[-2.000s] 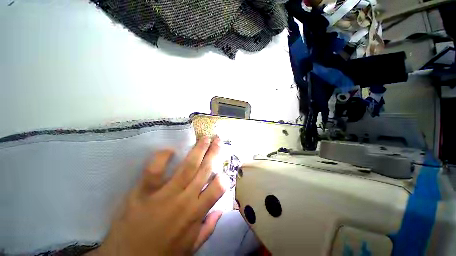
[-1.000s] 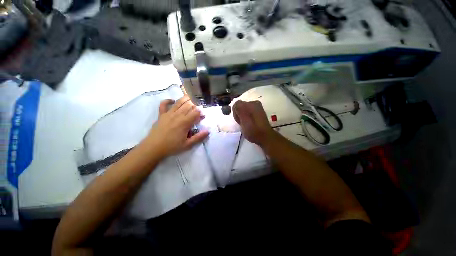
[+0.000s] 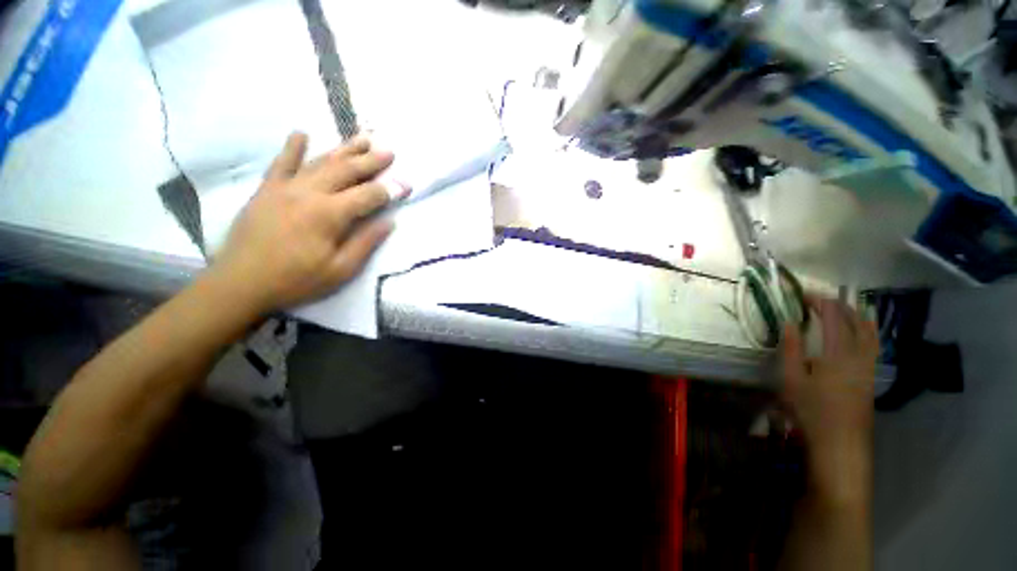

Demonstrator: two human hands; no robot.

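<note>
My left hand (image 3: 312,223) lies with spread fingers on a white-faced fabric panel (image 3: 223,89) left of the sewing machine. A dark grey strip (image 3: 329,67) runs down the panel to my fingertips. Part of the panel hangs over the table's front edge. My right hand (image 3: 831,357) is at the table's right front edge, blurred, with fingers by the handles of the scissors (image 3: 762,284). I cannot tell whether it grips them. The scissors lie on the machine bed with blades pointing away.
The white sewing machine head (image 3: 769,100), with a blue stripe and JACK lettering, stands at the upper right. A small red mark (image 3: 688,251) is on the bed. A grey table edge (image 3: 513,340) crosses the view. A red upright bar (image 3: 675,468) shows below the table.
My left hand and the panel are now left of the needle area, and the panel is turned. My right hand has moved from beside the needle to the scissors handles. The view has shifted.
</note>
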